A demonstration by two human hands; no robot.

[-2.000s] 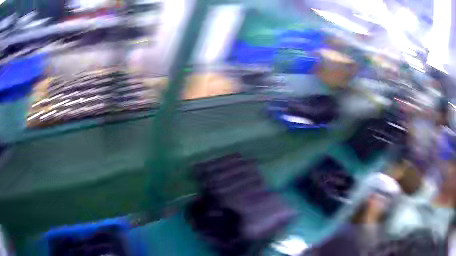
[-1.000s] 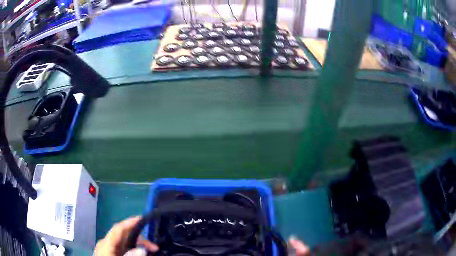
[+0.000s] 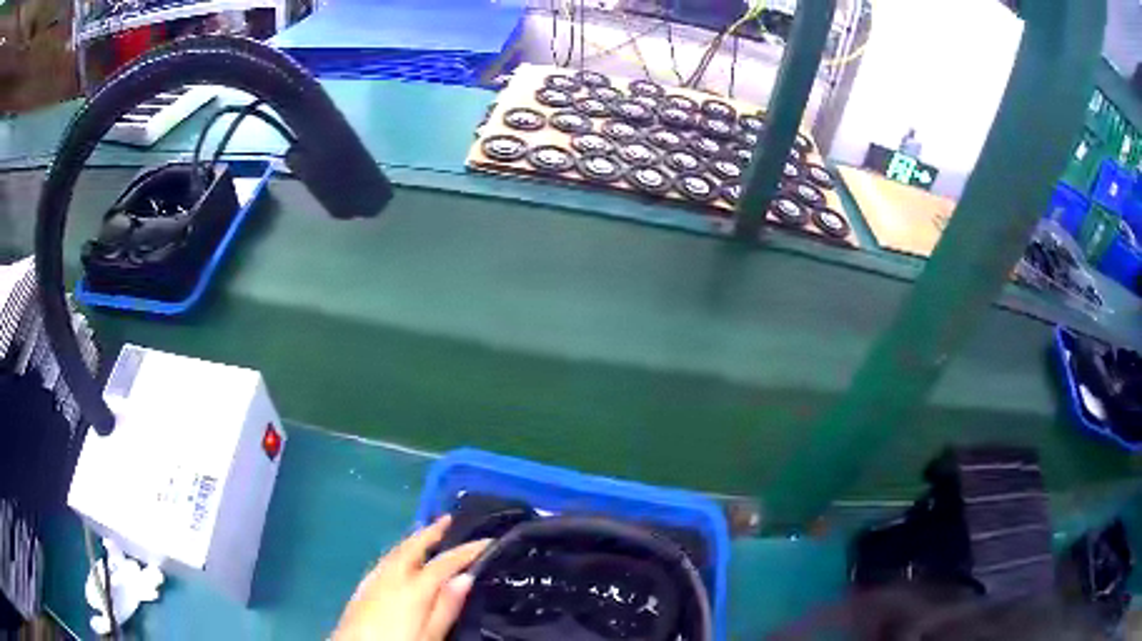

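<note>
A blue tray lies in front of me at the bottom centre, cut off by the lower edge. Black headphones are in it, with the curved headband towards me, over a glossy black blister tray. My left hand is at the left side of the headphones, with its fingers on the headband and the dark part beside it. The palm is partly cut off by the lower edge. My right hand is not in view; a dark blurred shape, perhaps a sleeve, shows at the bottom right.
A white box with a red switch and a black gooseneck hose stands at left. Blue trays lie on the green conveyor at left and far right. Stacked blister trays stand at right. A green post slants across.
The view has turned left and tilted. My left hand has moved further over the tray's left side onto the headphones. My right hand, partly seen before at the tray's right, has gone out of view.
</note>
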